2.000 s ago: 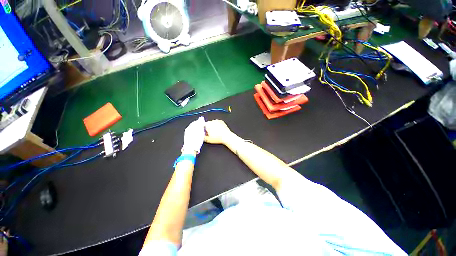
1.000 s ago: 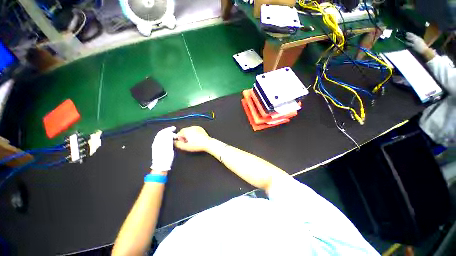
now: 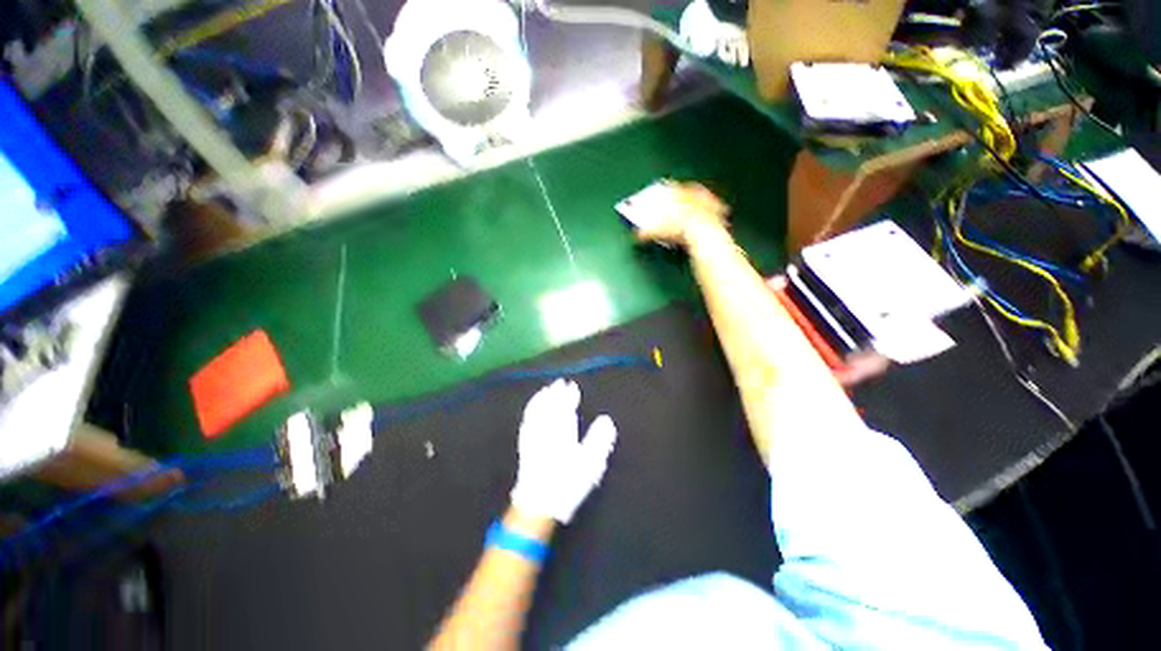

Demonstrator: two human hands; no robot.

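My bare right hand reaches to the back of the green surface and has its fingers on a pale square device unit. The hand is blurred and covers part of the unit. My left hand, in a white glove with a blue wrist band, is over the black mat with its fingers apart and holds nothing. A stack of units with orange pads stands at the right, partly behind my right arm. A black square unit lies on the green surface.
An orange pad lies at left. A connector block with blue cables stands beside a white scrap. A blue cable crosses the mat. A raised shelf at right holds a unit and a cardboard box. Yellow cables hang there.
My hands were together over the mat and have parted. My right hand has moved up and right onto the pale unit. My left hand has opened. The view has shifted.
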